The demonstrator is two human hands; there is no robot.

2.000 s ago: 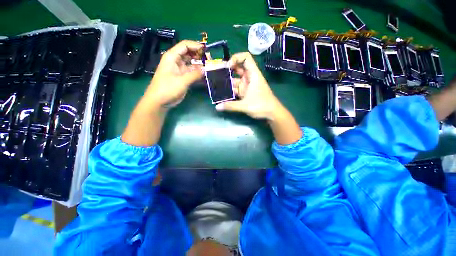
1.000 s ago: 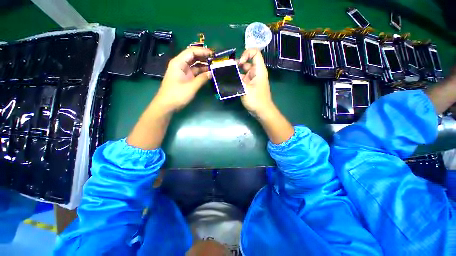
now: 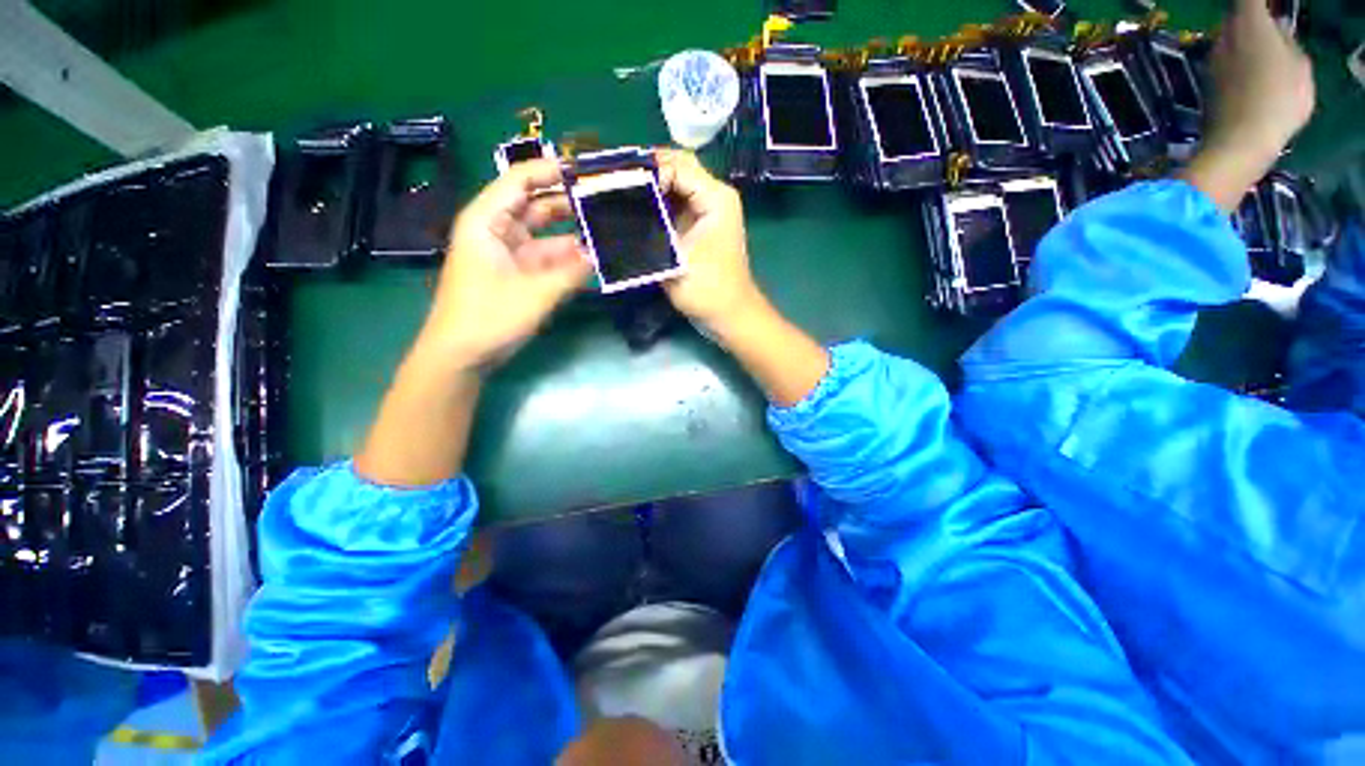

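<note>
A phone unit with a white-bordered LCD screen (image 3: 632, 237) is held upright above the bench, its dark bar end at the top. My right hand (image 3: 711, 247) grips its right side. My left hand (image 3: 509, 262) is at its upper left edge, fingers bent, and looks to touch it there; the contact is partly hidden. A small screen part with an orange flex tail (image 3: 524, 151) shows just beyond my left fingertips; whether it lies on the bench or is held I cannot tell.
Black blister tray (image 3: 113, 404) on a white liner at left. Empty black housings (image 3: 407, 198) beside it. Translucent cup (image 3: 699, 96) behind my right hand. Screen-fitted phones (image 3: 901, 120) in rows at right. A neighbour's hand (image 3: 1260, 90) reaches over them.
The view has shifted. The dark bar has folded down from its tilt to lie along the screen's top edge. The neighbour's arm has moved in over the phone row.
</note>
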